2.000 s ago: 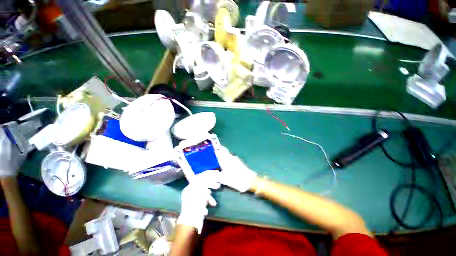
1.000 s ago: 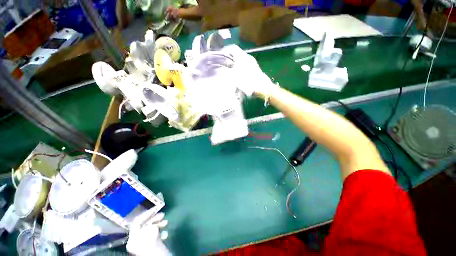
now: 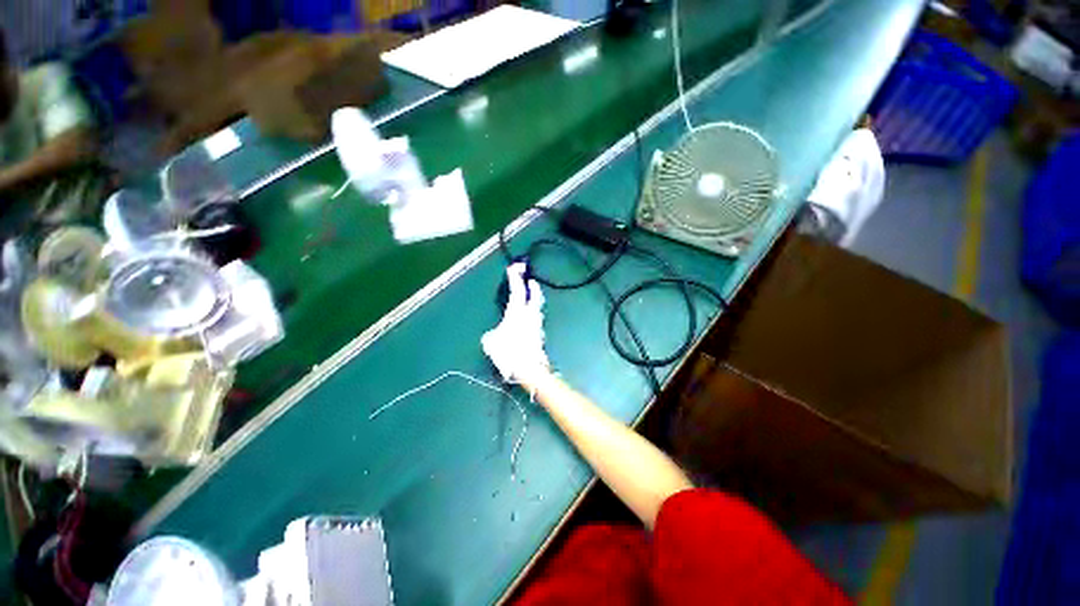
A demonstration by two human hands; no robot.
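Note:
My right hand (image 3: pixel 519 337), in a white glove, is closed over the black electric screwdriver (image 3: pixel 505 291) on the green bench. The hand hides most of the tool; a dark part shows beside the fingers. A thin white lead wire (image 3: pixel 450 376) curves on the bench just below the hand. A white housing with a grey flat face (image 3: pixel 349 566) lies at the bottom left, cut off by the edge, beside a round white head (image 3: pixel 172 578). My left hand cannot be made out.
White and cream units (image 3: pixel 166 296) are heaped at left. One white unit (image 3: pixel 432 207) stands on the conveyor. A fan grille (image 3: pixel 717 184), a black adapter (image 3: pixel 592 227) and coiled cable (image 3: pixel 654 322) lie at right. An open brown carton (image 3: pixel 876 355) is beside the bench. A person's arm shows top left.
The view has swung right. My right hand has left the heap of units and is now on the screwdriver. My left hand, earlier at the blue-panelled housing, is out of sight.

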